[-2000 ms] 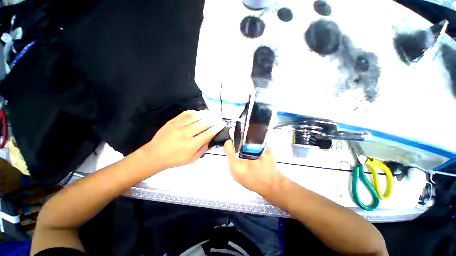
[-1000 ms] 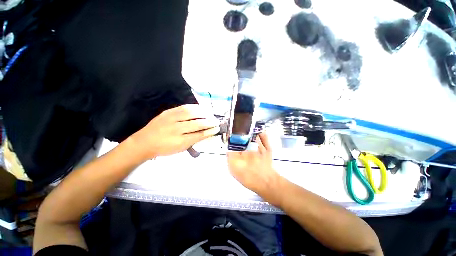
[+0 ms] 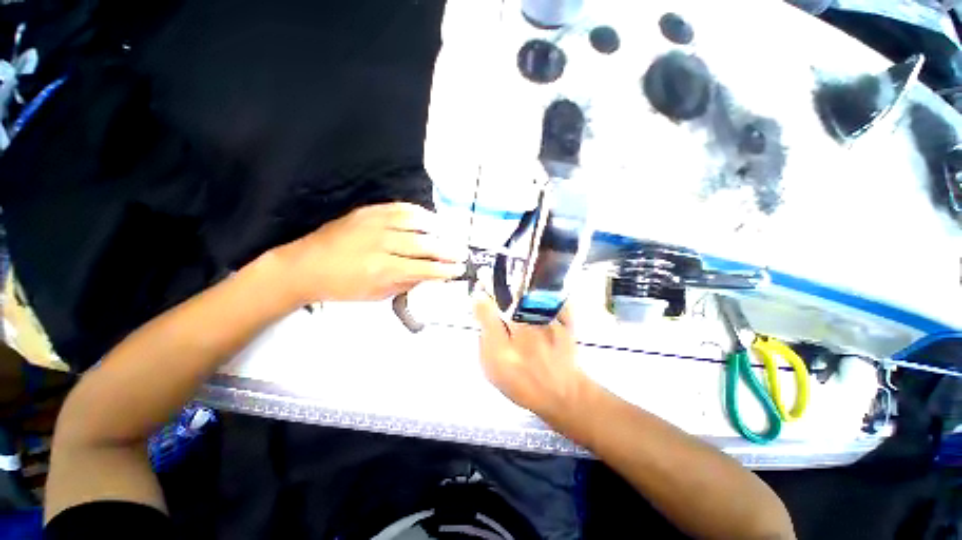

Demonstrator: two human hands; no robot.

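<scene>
The black fabric garment piece [image 3: 243,116] is draped left of the sewing machine [image 3: 633,158]. My left hand [image 3: 369,253] lies at its lower edge, fingers close together and pointing right, fingertips beside the presser foot and needle [image 3: 480,264]. It presses on the fabric there. A small dark curved tab [image 3: 406,312] sticks out below my left hand on the white bed. My right hand [image 3: 527,353] is just below the machine head's end, thumb near the foot. Its other fingertips are partly hidden behind the head, so its grip cannot be told.
Shears [image 3: 751,385] with green and yellow handles lie on the table at right. A metal winder-like part [image 3: 654,280] sits beside the machine head. A dark thread line crosses the table. A measuring scale [image 3: 401,413] runs along the front edge. A yellow-tan strip [image 3: 32,327] is at far left.
My left hand has shifted slightly up and left from the foot. The dark piece between my hands no longer shows there; a dark tab shows below my left hand. The camera view has shifted slightly.
</scene>
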